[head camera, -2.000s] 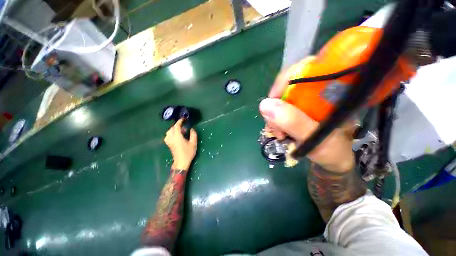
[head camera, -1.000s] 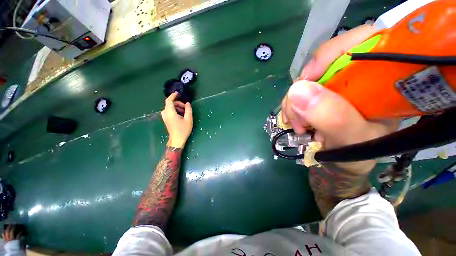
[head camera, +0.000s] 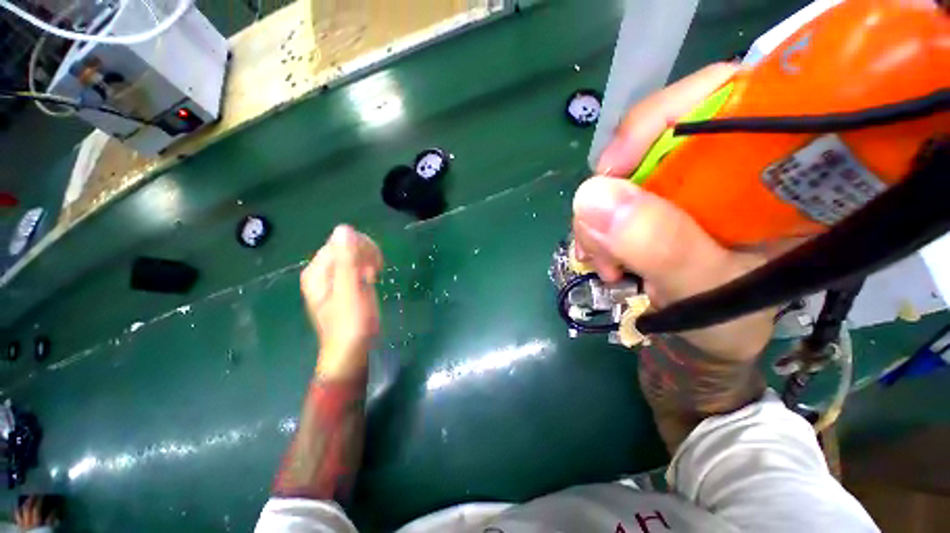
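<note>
My right hand (head camera: 667, 234) is shut on the orange power screwdriver (head camera: 833, 156), with its lime-green lever by my fingers. The shiny nozzle (head camera: 596, 302) with a small black hose loop sits below that hand, over the belt. My left hand (head camera: 344, 273) is over the belt, blurred, with its fingers curled; whether anything is inside cannot be seen. Beyond it lie a plain black housing (head camera: 400, 188) and, touching or close to it, a pale-faced housing (head camera: 431, 163). Other pale-faced housings lie at the left (head camera: 252, 231) and near the grey post (head camera: 584, 107).
A black cylinder (head camera: 164, 275) lies on the green belt (head camera: 500, 437) at the left. Small screws are scattered mid-belt. A wooden ledge (head camera: 313, 47) carries a white box (head camera: 156, 83) with a red lit switch. A grey post (head camera: 644, 62) stands beyond the driver. Another person's hand (head camera: 36, 510) shows at lower left.
My left hand has come off the black housing and drawn back toward me. The housings on the belt appear farther right in view. My right hand still holds the screwdriver.
</note>
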